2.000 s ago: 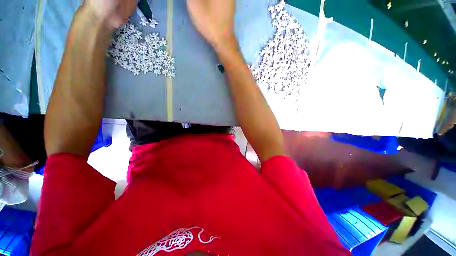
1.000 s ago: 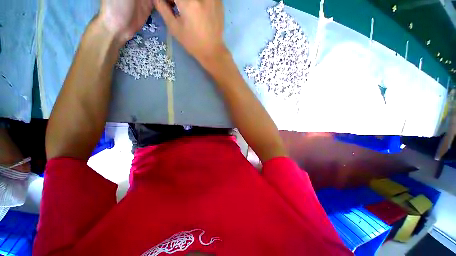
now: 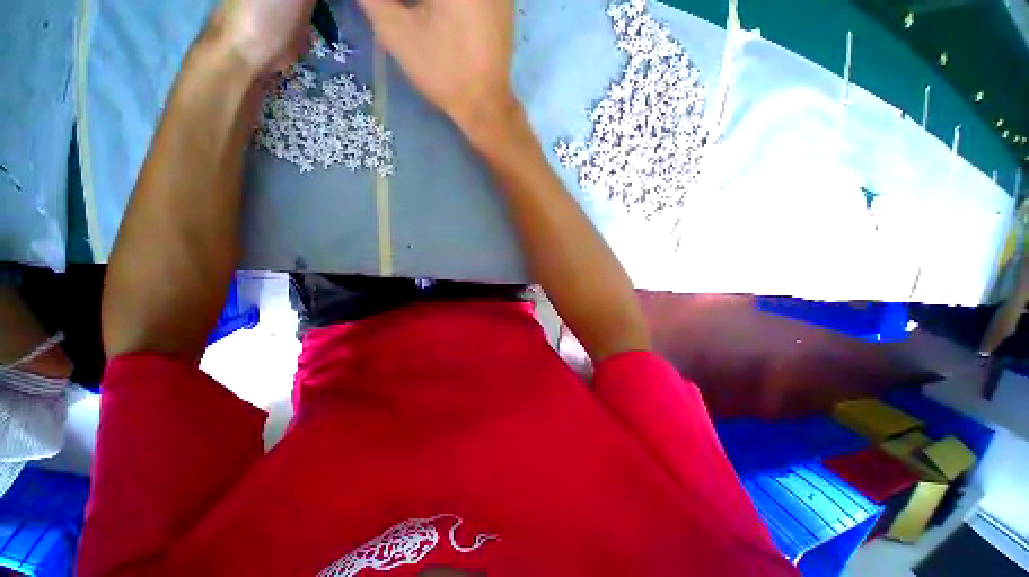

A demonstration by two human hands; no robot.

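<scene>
A loose pile of small white star-like parts (image 3: 325, 126) lies on the grey bench covering (image 3: 451, 225) in front of me. My left hand (image 3: 262, 32) is at the top edge, beside the upper left of the pile, and partly cut off. My right hand (image 3: 449, 51) is at the top edge, right of the pile, over the covering, its fingertips cut off or hidden. I cannot see whether either hand holds anything. A larger pile of white parts (image 3: 649, 124) lies to the right of my right forearm.
A cream strip (image 3: 384, 225) crosses the bench beside the small pile. The green conveyor belt (image 3: 880, 85) with small pale yellow parts runs at upper right. Blue crates (image 3: 807, 502) and cardboard boxes (image 3: 874, 419) stand below right. A person's arm (image 3: 28, 327) shows at far left.
Two seconds ago my hands were farther apart; one second ago they were close together at the top. Now they are slightly apart again. The parts on the belt have shifted.
</scene>
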